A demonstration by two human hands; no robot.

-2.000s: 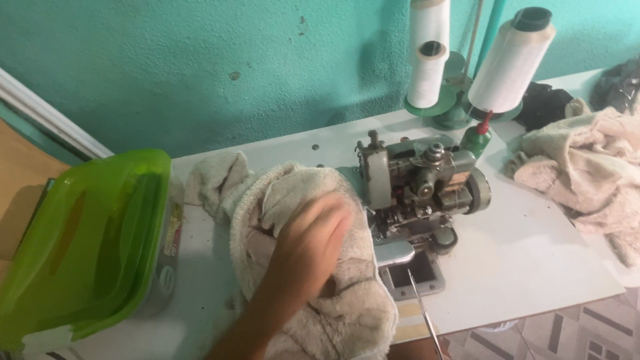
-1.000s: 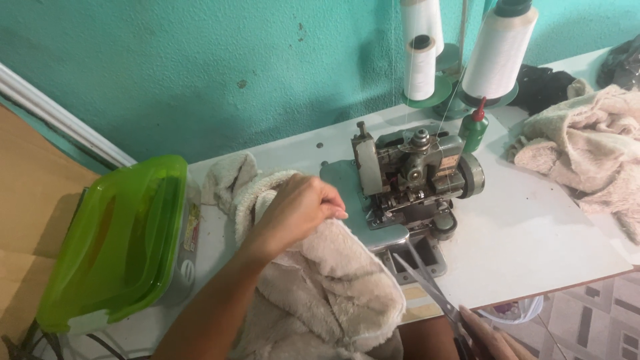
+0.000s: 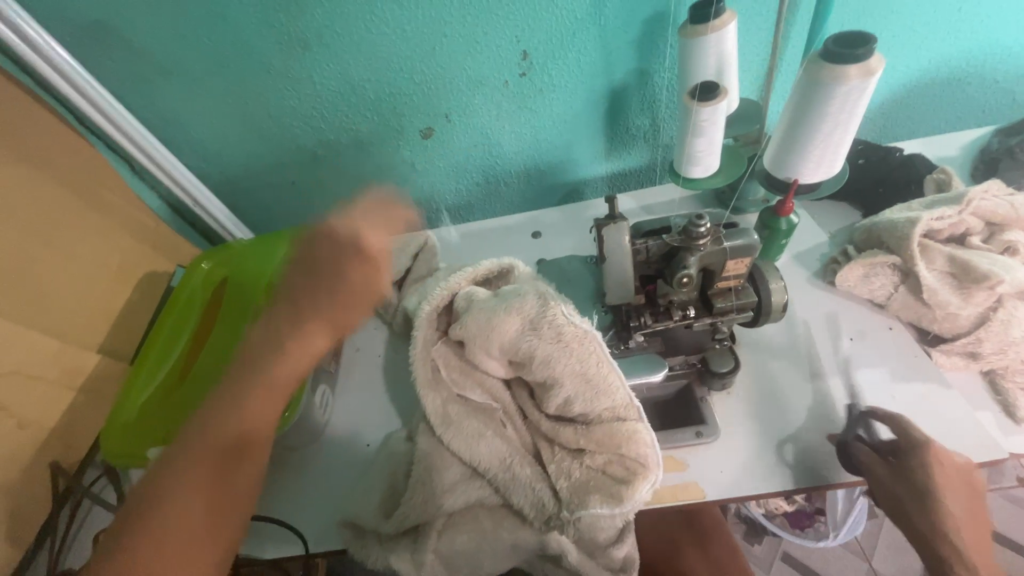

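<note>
My left hand [image 3: 356, 256], blurred, is raised above the green plastic lid [image 3: 184, 360] and the small end of the cloth; whether it holds anything is unclear. A beige fleece cloth [image 3: 536, 392] lies bunched on the table and hangs over its front edge, left of an overlock sewing machine [image 3: 688, 280]. At the right, my right hand [image 3: 920, 480] grips the dark handles of a pair of scissors [image 3: 858, 436], whose blurred blades point up and away over the white table.
Cones of white thread [image 3: 824, 112] stand behind the machine, near a green bottle with a red tip [image 3: 776, 224]. More beige cloth [image 3: 952, 264] lies at the right. A bag of scraps [image 3: 832, 516] is below the table edge, and cables [image 3: 76, 504] hang at lower left.
My left hand has let go of the cloth and moved up and left. My right hand has carried the scissors right, away from the machine's front.
</note>
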